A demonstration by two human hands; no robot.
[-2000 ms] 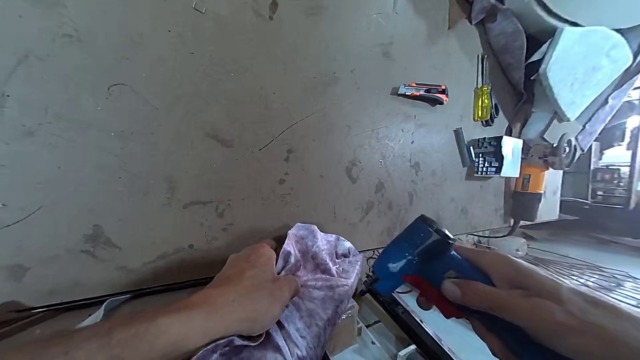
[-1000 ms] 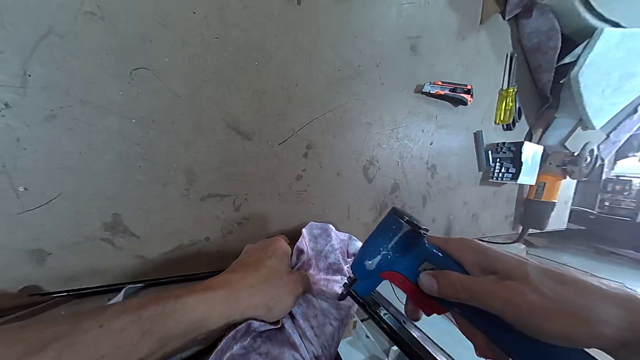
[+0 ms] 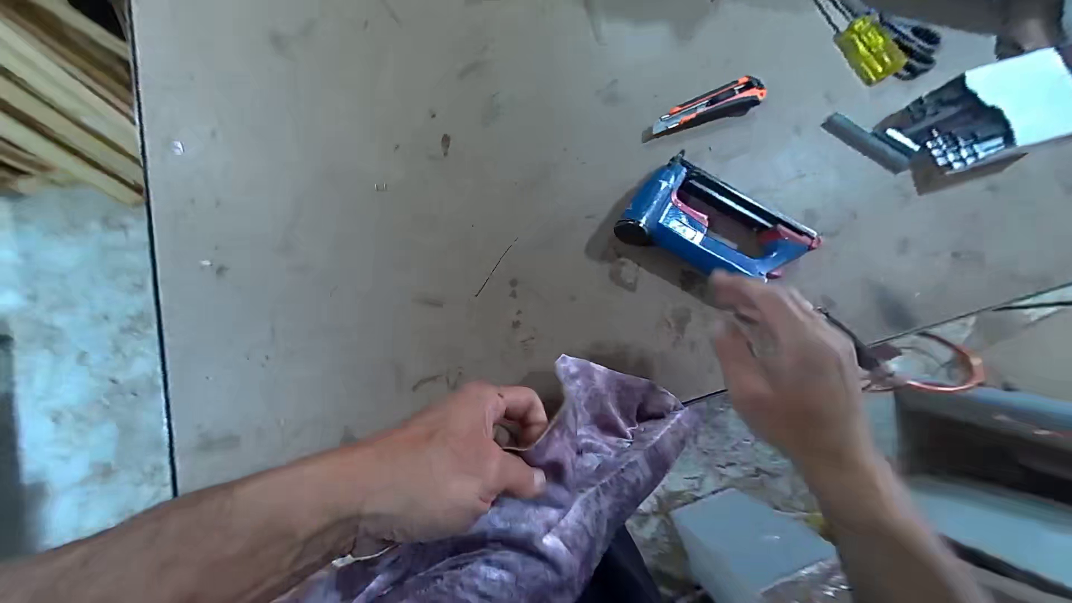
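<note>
Near the front edge of the worktable, my left hand (image 3: 469, 461) grips the edge of a purple crushed-velvet fabric piece (image 3: 578, 477), thumb and fingers pinching it. The fabric rises to a folded corner beside that hand and runs down toward my body. Somewhat blurred, my right hand (image 3: 783, 368) is off the fabric with its fingers apart, just below a blue staple gun with red parts (image 3: 712, 222). The staple gun lies on its side on the table, and nothing shows in my right hand.
An orange and black utility knife (image 3: 710, 106) lies beyond the staple gun. At the upper right are yellow-handled screwdrivers (image 3: 871, 50), a strip of staples (image 3: 867, 142) and an opened staple box (image 3: 963, 134). Wooden boards (image 3: 63, 100) stand past the table's left edge.
My right hand held the staple gun against the fabric; it has let go, and the tool now lies on the table. My left hand stays on the fabric. The view has shifted.
</note>
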